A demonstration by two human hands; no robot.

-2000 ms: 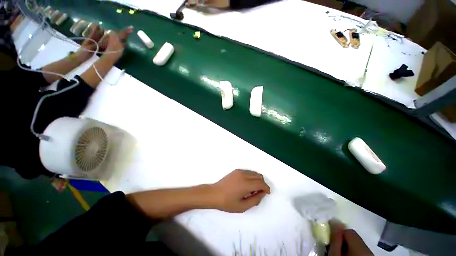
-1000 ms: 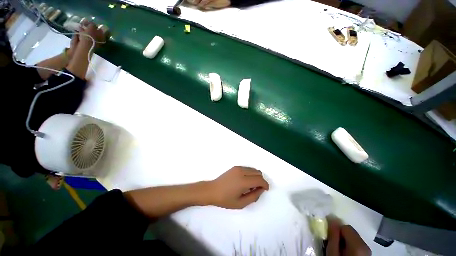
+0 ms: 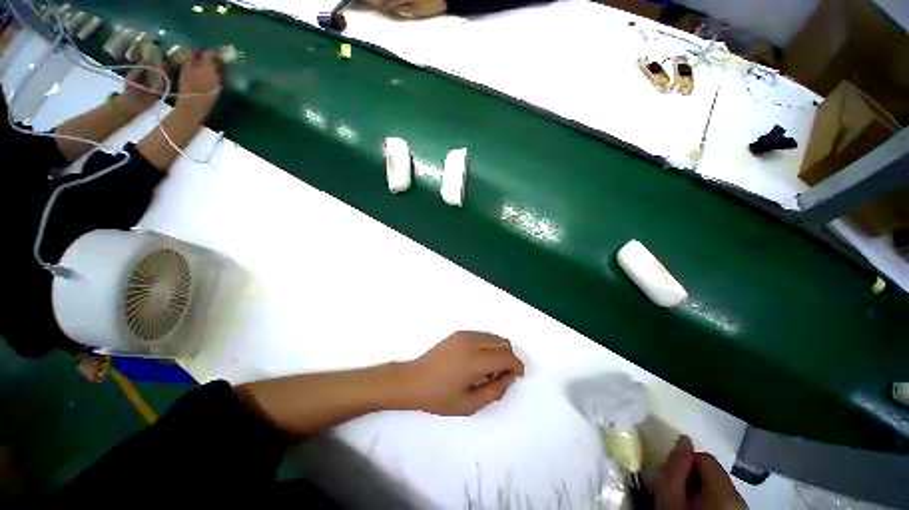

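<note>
My left hand (image 3: 463, 374) rests on the white bench with its fingers curled in and nothing visible in it. My right hand (image 3: 703, 483) is at the bottom edge, partly cut off and curled; its grip is unclear. Just left of it lies a tool with a pale, greyish translucent head (image 3: 608, 400), a yellow neck (image 3: 625, 448) and a dark handle partly out of view. On the green belt (image 3: 558, 279) lie a white housing (image 3: 652, 273) and, further left, two more, one (image 3: 398, 165) beside the other (image 3: 454, 177).
A white fan (image 3: 95, 289) stands on the bench at left. Another person's hands (image 3: 194, 85) are over the belt at upper left, near several housings and cables. A grey metal bar (image 3: 827, 463) is at lower right. Cardboard boxes (image 3: 847, 129) stand on the opposite bench (image 3: 558, 60).
The belt's housings have shifted left, and another white piece shows at the right edge. A housing formerly at upper left has left its place near the other person's hands. My left hand stays almost still.
</note>
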